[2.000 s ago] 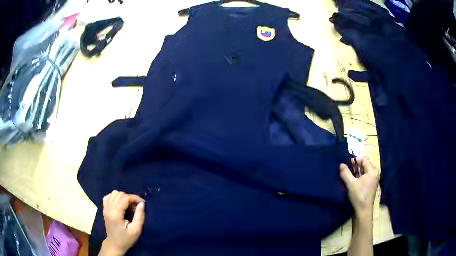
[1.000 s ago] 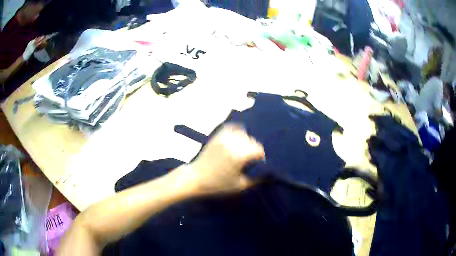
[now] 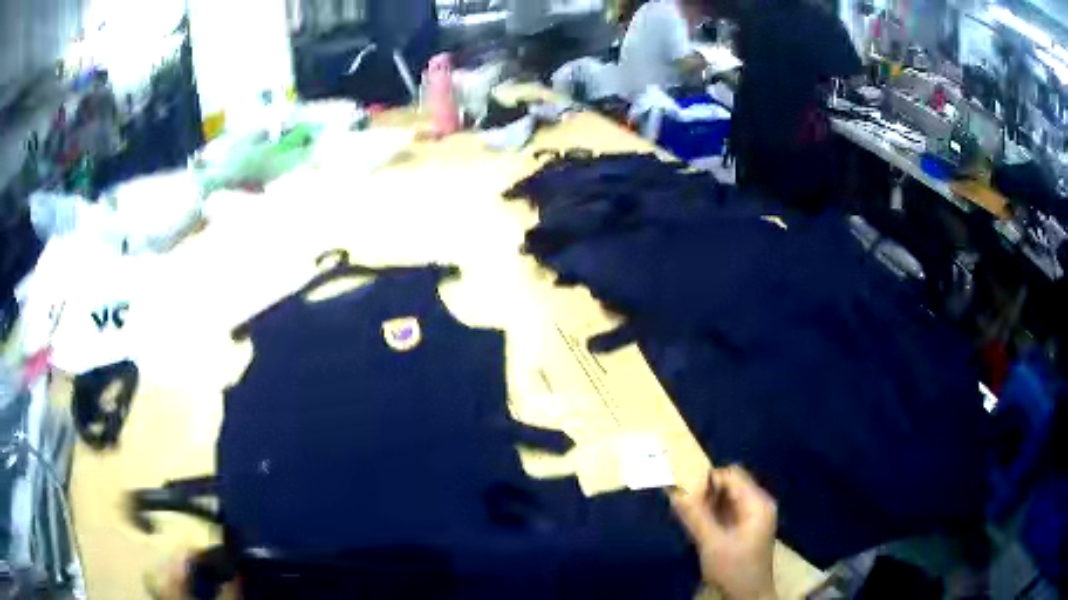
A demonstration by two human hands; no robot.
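Note:
The navy pinafore dress (image 3: 351,422) lies on the table in front of me, with a hanger (image 3: 333,260) in its neckline and a crest badge (image 3: 402,334) on its chest. Narrow waist tabs stick out at both sides. A white tag (image 3: 647,462) lies beside the skirt's right edge. My right hand (image 3: 732,527) is at that edge, just below the tag, with its fingers curled; whether it holds anything cannot be made out. My left hand (image 3: 176,580) is blurred and cut off at the bottom left, beside dark cloth; its grip is unclear.
More navy garments (image 3: 796,352) are heaped along the right of the pale table (image 3: 469,193). A black coil (image 3: 103,404) lies at left. Clear plastic and a pink bottle (image 3: 440,94) are at the back. A person in dark clothes (image 3: 791,82) stands beyond, near another person in white.
The view has swung right. The dress lies flatter, and the dark loop seen at its right side no longer shows. My left hand has moved from over the dress to the lower left edge.

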